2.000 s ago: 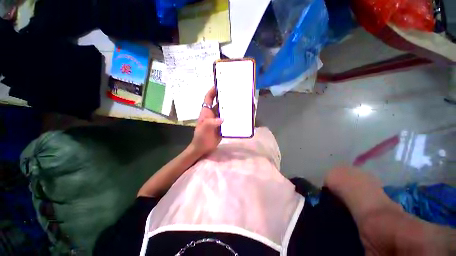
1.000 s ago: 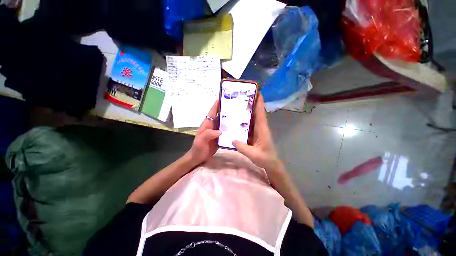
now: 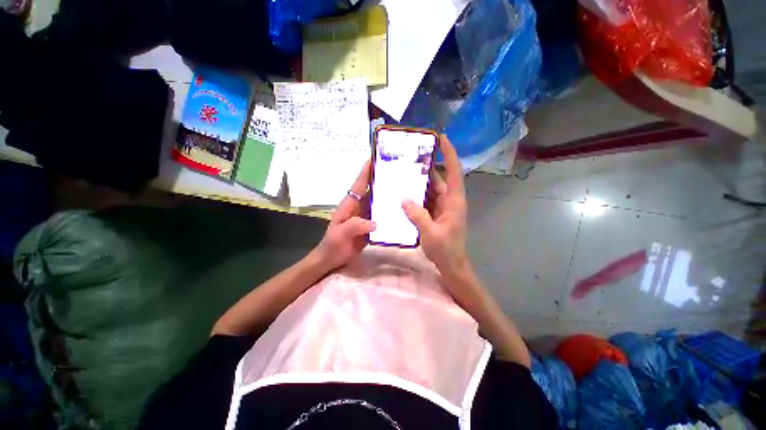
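A smartphone (image 3: 401, 189) with a dark edge and a bright, mostly white screen is held upright in front of the pink apron. My left hand (image 3: 346, 231) grips its left side, with a ring on one finger and the thumb at the lower left edge. My right hand (image 3: 445, 218) holds its right side, with the thumb over the lower screen. The fingers behind the phone are hidden. A handwritten sheet (image 3: 323, 143) lies on the table behind the phone.
A blue and red booklet (image 3: 210, 126), a green notebook (image 3: 258, 155) and a yellow pad (image 3: 344, 50) lie on the table. A tied green sack (image 3: 118, 311) stands at left. Blue plastic bag (image 3: 504, 84) and red bag (image 3: 647, 42) are at upper right; bagged bundles (image 3: 605, 390) sit at lower right.
My right hand has come from the lower right onto the phone since the oldest frame. Since the middle frame, its thumb has moved up the screen, and the picture on the screen has changed.
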